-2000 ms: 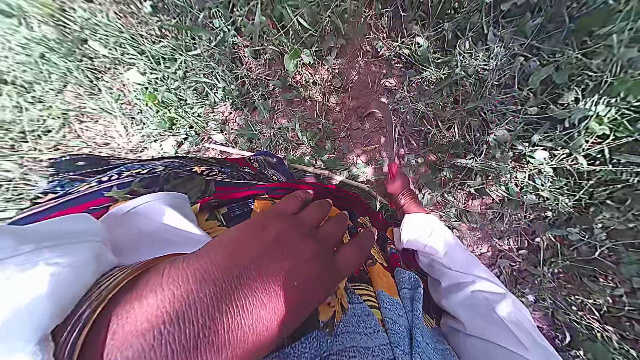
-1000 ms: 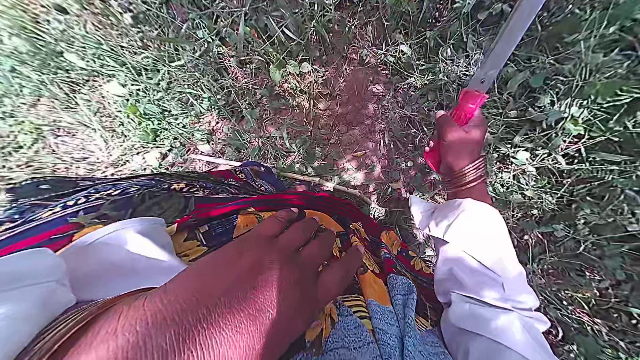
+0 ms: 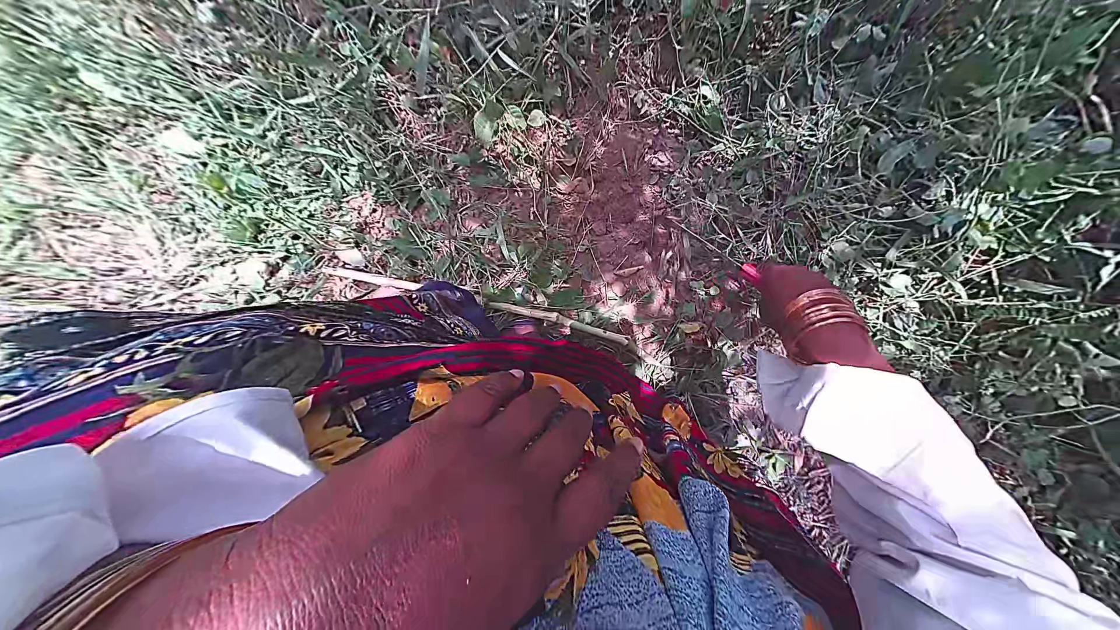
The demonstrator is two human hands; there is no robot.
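Observation:
My left hand [image 3: 472,490] lies palm down on a flowered, multicoloured cloth [image 3: 376,416] over my lap, its fingers extended and a little apart. Out to the right, my right hand [image 3: 792,302] is closed on the red handle [image 3: 750,273] of a bladed tool, low over the grass. Only a bit of the handle shows; a thin line running up and left from it may be the blade edge-on. Metal bangles circle the right wrist, and both arms wear white sleeves. Grey-blue knitted-looking fabric [image 3: 630,573] lies below the left hand.
A pale thin stick [image 3: 560,322] lies along the cloth's front edge, partly covered by a fold. Ahead is a patch of bare reddish soil [image 3: 626,192], with grass and low leafy weeds [image 3: 945,201] on both sides.
My right hand first swung out to the right with the blade raised, then came lower, turning so the blade hardly shows. My left hand has stayed on the cloth.

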